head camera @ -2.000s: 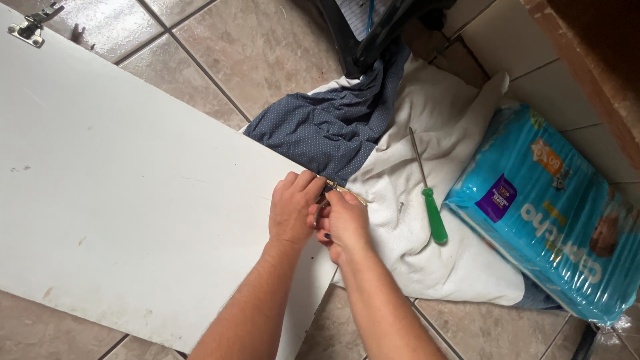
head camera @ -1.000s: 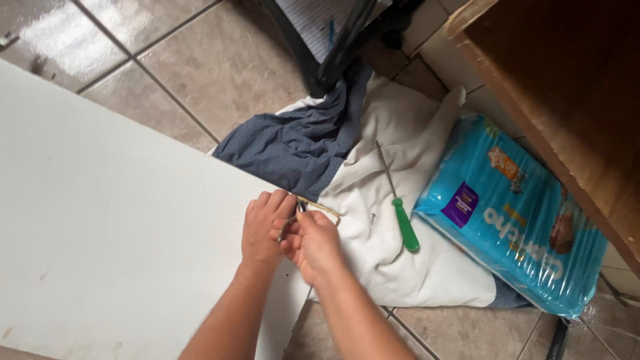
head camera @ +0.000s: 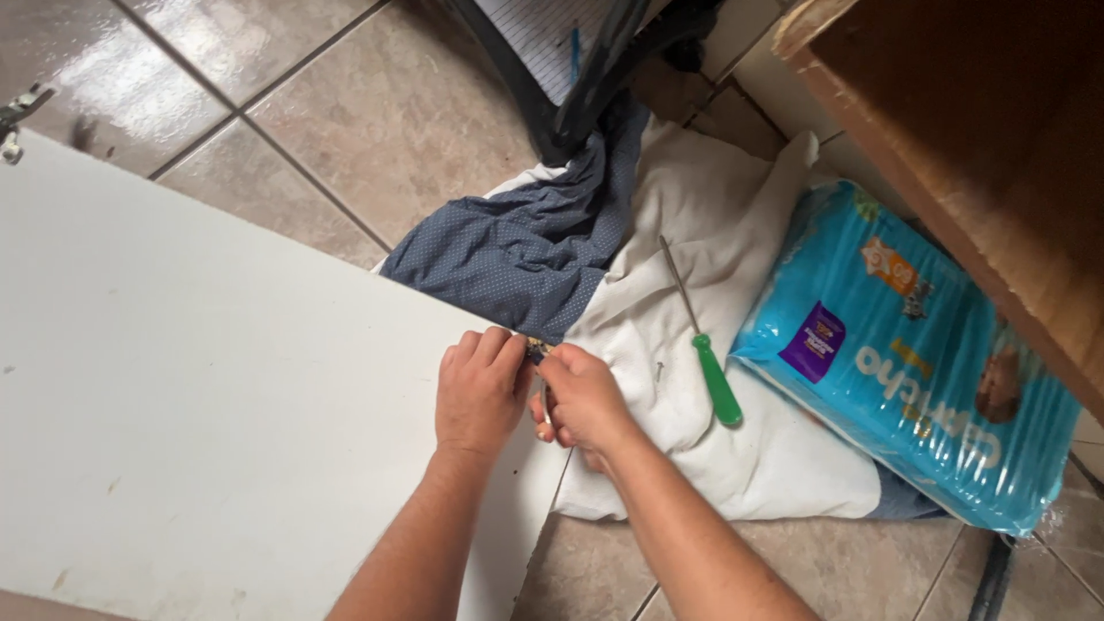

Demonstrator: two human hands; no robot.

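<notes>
A white panel (head camera: 224, 371) lies flat across the left, and my left hand (head camera: 485, 392) rests on its right corner with curled fingers against a small metal part at the edge. Beside it, touching the same part, my right hand (head camera: 586, 401) grips a small metal tool with a curved handle (head camera: 546, 405), perhaps pliers; the fingers hide most of it. A screwdriver with a green handle (head camera: 718, 379) lies on white cloth (head camera: 681, 207) to the right. Between it and my right hand is a small screw (head camera: 660, 371). A metal hinge (head camera: 19, 116) sits at the panel's far left corner.
Blue patterned cloth (head camera: 517, 250) bunches beyond the panel's edge, below a black frame (head camera: 556, 129). A blue diaper pack (head camera: 914, 371) lies on the right, partly under the edge of a wooden piece of furniture (head camera: 949, 216). Floor tiles (head camera: 371, 112) surround these.
Both hands remain at the panel's corner. A yellowish strip that stuck out beside my right hand one second ago no longer shows there. The view has shifted a little.
</notes>
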